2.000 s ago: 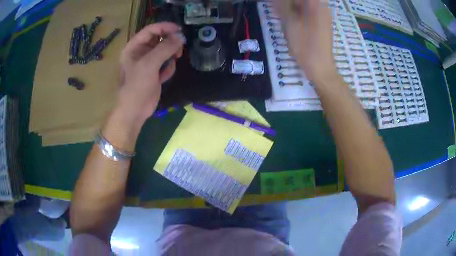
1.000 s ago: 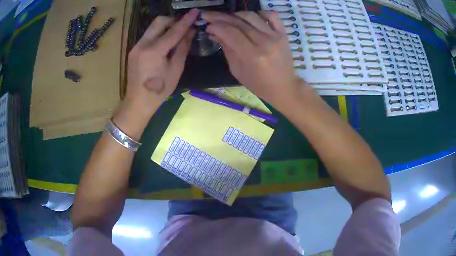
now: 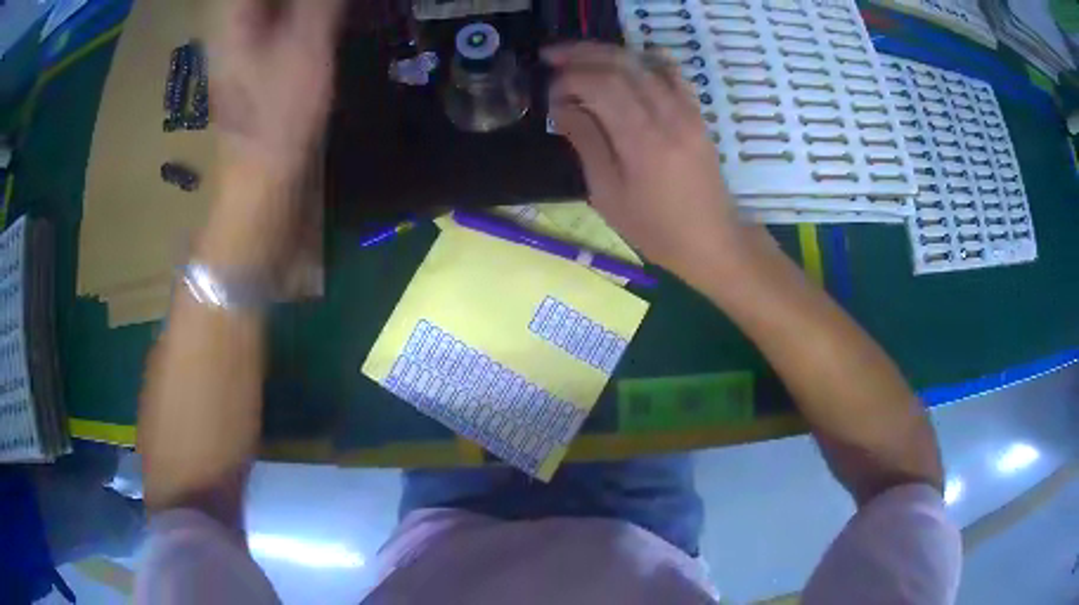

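The round metal fixture seat [image 3: 485, 97] stands on the black base at the top centre, with a pale ring and a small greenish centre on top. My right hand [image 3: 633, 136] is just right of the seat, fingers bent and pointing left; whether it holds anything is hidden. My left hand [image 3: 275, 83] is blurred at the top left, over the cardboard sheets [image 3: 130, 236], its upper part near the picture's edge; its fingertips are unclear. Short dark beaded columns [image 3: 187, 89] lie on the cardboard, partly behind my left hand, with one short piece [image 3: 179, 176] apart.
White trays [image 3: 816, 177] with rows of dumbbell-shaped pockets lie at the right, another sheet [image 3: 964, 177] beyond. Yellow paper [image 3: 497, 319] with a purple marker [image 3: 550, 251] lies in front of the fixture. A green sign [image 3: 686, 403] is at the front edge. Stacked sheets [image 3: 30, 343] stand far left.
My hands were together over the seat a second ago. My left hand has moved left over the cardboard; my right hand has moved slightly right, uncovering the seat.
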